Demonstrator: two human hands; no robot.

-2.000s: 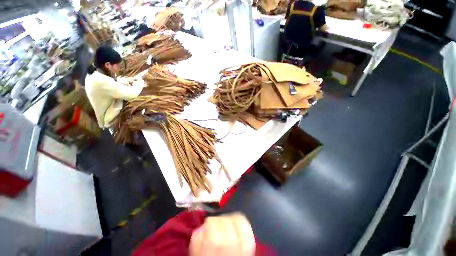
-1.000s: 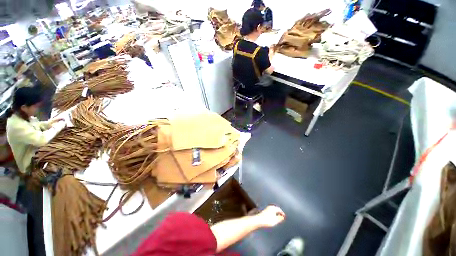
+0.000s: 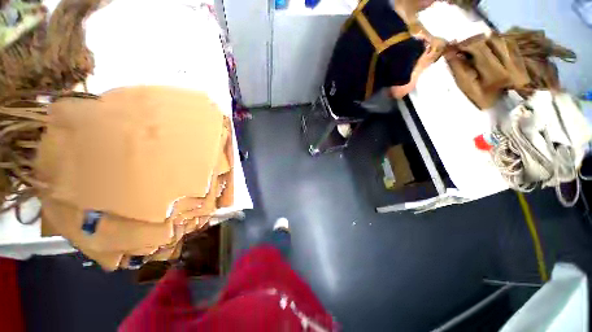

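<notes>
A pile of tan bag panels (image 3: 130, 152) lies flat on the white table at the left, its notched corners near the table's front edge. A small black label (image 3: 91, 222) shows on a lower panel. Narrow brown straps (image 3: 16, 139) bunch at the pile's left side. The wearer's red clothing fills the bottom middle. Neither my left hand nor my right hand can be made out.
A brown box (image 3: 204, 253) is on the floor under the table edge. A person in black (image 3: 363, 65) sits at another white table (image 3: 454, 155) with brown pieces and pale corded pieces (image 3: 539, 139). A metal frame is at bottom right. A shoe (image 3: 281, 224) shows on the dark floor.
The view has moved closer to the panel pile and the seated person. The bare hand seen earlier at the lower middle is no longer visible. The person in the cream top has left the view.
</notes>
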